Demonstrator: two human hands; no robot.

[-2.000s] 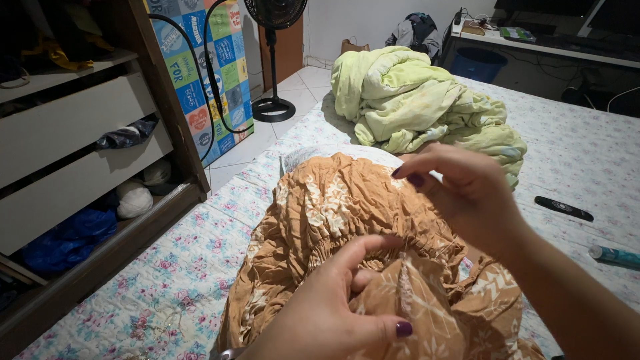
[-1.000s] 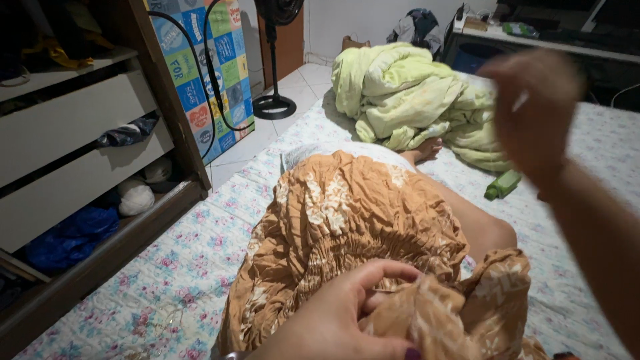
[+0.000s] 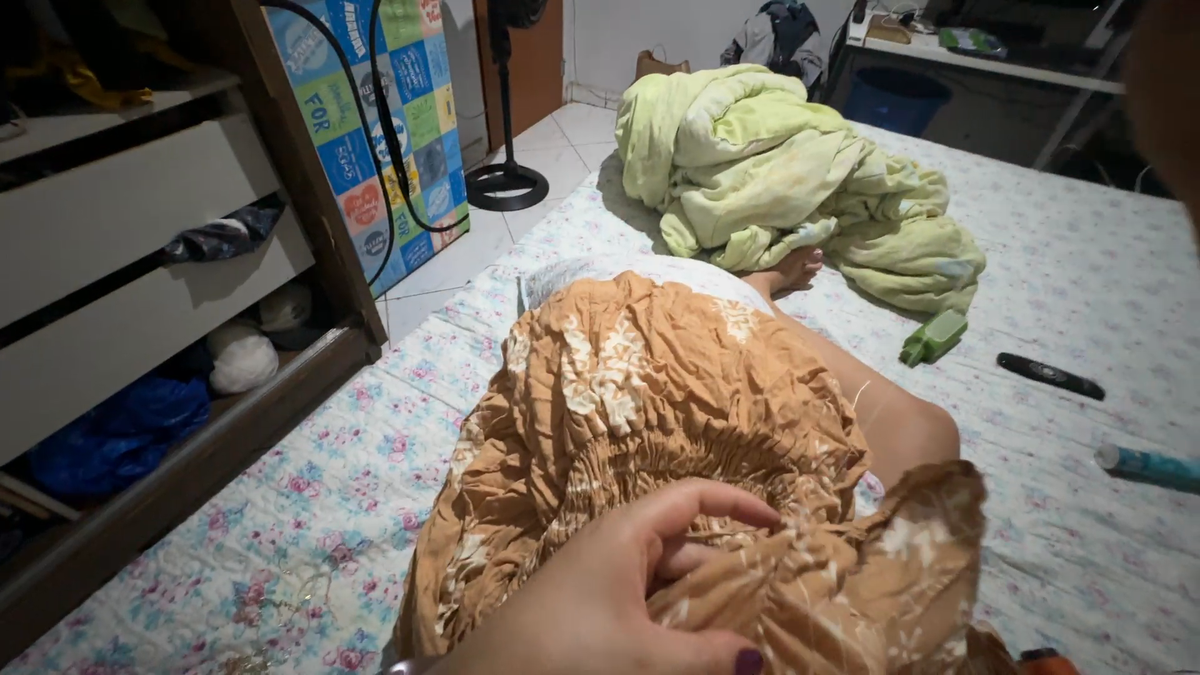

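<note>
A brown garment [image 3: 675, 375] with pale leaf prints and a gathered, elasticated band lies bunched over my lap. At the lower middle my left hand [image 3: 637, 581] holds a fold of its fabric between thumb and fingers. Part of my right hand [image 3: 1162, 103] is a blurred dark shape at the upper right edge; its fingers cannot be made out. A thin pale thread [image 3: 859, 394] stands up from the cloth beside my bare knee. White cloth [image 3: 647, 270] shows behind the garment.
The floral bed sheet [image 3: 337, 487] bears a light green blanket [image 3: 750, 159], a green bottle-like item [image 3: 935, 337], a slim black object [image 3: 1050, 375] and a teal tube [image 3: 1148, 466]. Wooden drawers [image 3: 141, 206] stand at left, a fan base [image 3: 506, 187] beyond, and a desk [image 3: 994, 56] at the back right.
My right hand has moved from the garment up and right to the frame's edge. My left hand stays on the fabric. The green item and my foot, out of sight at first, now show.
</note>
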